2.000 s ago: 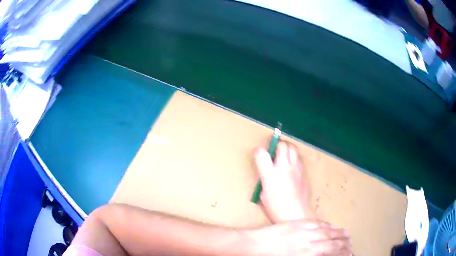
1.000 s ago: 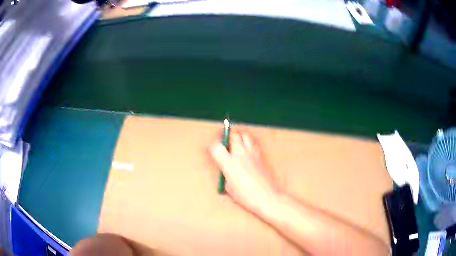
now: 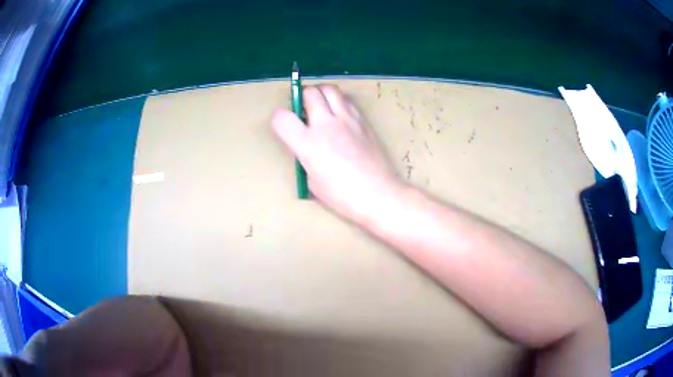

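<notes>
My right hand (image 3: 336, 151) rests on the tan mat (image 3: 221, 162), left of its centre. It holds a slim green pen-like tool (image 3: 297, 99) between thumb and fingers. The tool stands nearly in line with my view, its pale and dark tip pointing away over the mat's far edge. Its lower end shows beside the palm. My right forearm runs down to the lower right. My left hand is not in view; a blurred, skin-toned shape at the bottom left looks like part of my left arm.
A black smartphone (image 3: 614, 250) lies at the mat's right edge, beside a white irregular piece (image 3: 601, 140) and a light blue fan (image 3: 664, 140). A white tape strip (image 3: 148, 177) is on the mat's left edge. Dark green strip (image 3: 354, 37) beyond. Blue bin edges at left.
My left hand lay on my right wrist two seconds ago and is now out of view. My right hand still holds the green tool. The view has turned and tilted down.
</notes>
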